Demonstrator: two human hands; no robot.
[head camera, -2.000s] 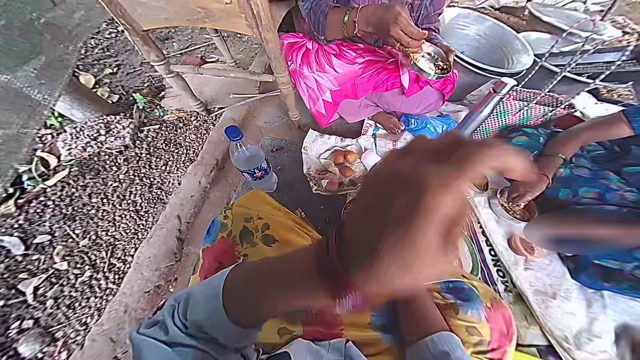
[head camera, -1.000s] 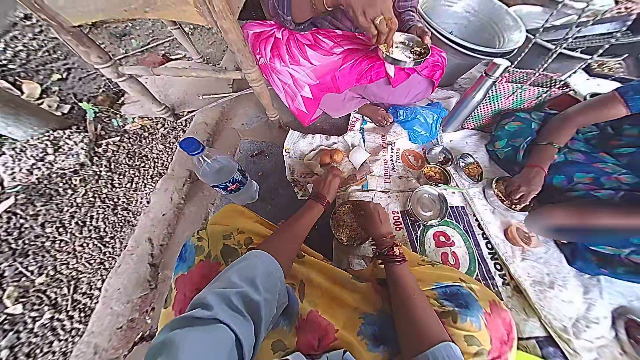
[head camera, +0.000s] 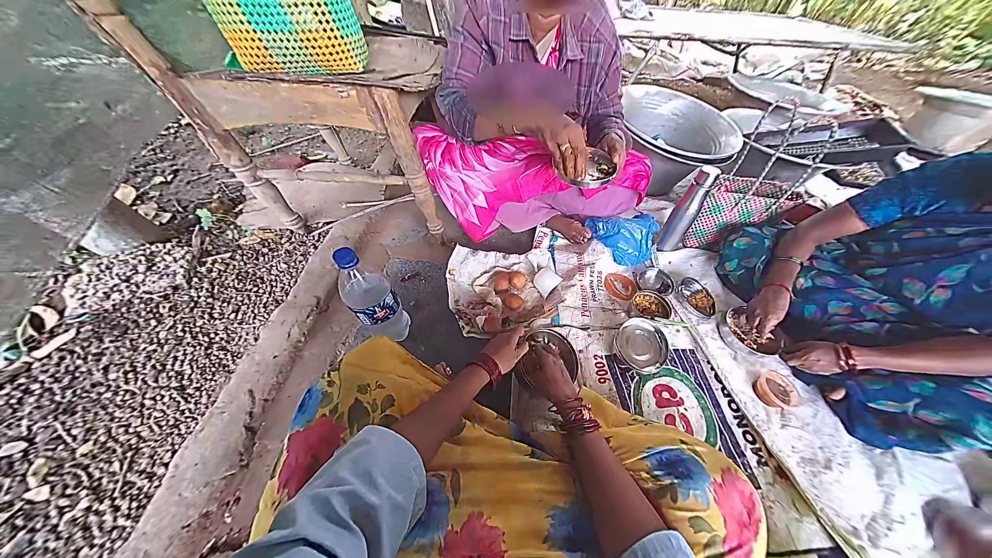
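My left hand holds the left rim of a steel bowl in front of my lap. My right hand reaches into the same bowl, fingers bent down into the food; the fingertips are hidden. Just beyond the bowl, round brown food pieces and a white cup lie on paper over printed sacks. To the right of my bowl stands a steel dish, with small bowls of food behind it. A plastic water bottle with a blue cap stands to the left of the sacks.
Opposite sits a person in a plaid shirt with a steel bowl. Another person in a blue patterned garment eats at the right. A steel flask, a woven basket and metal basins stand behind. A concrete ledge runs along the left.
Two seconds ago a hand of mine was raised and blurred in front of the view; now both are low at the bowl. The view has tilted up since a second ago.
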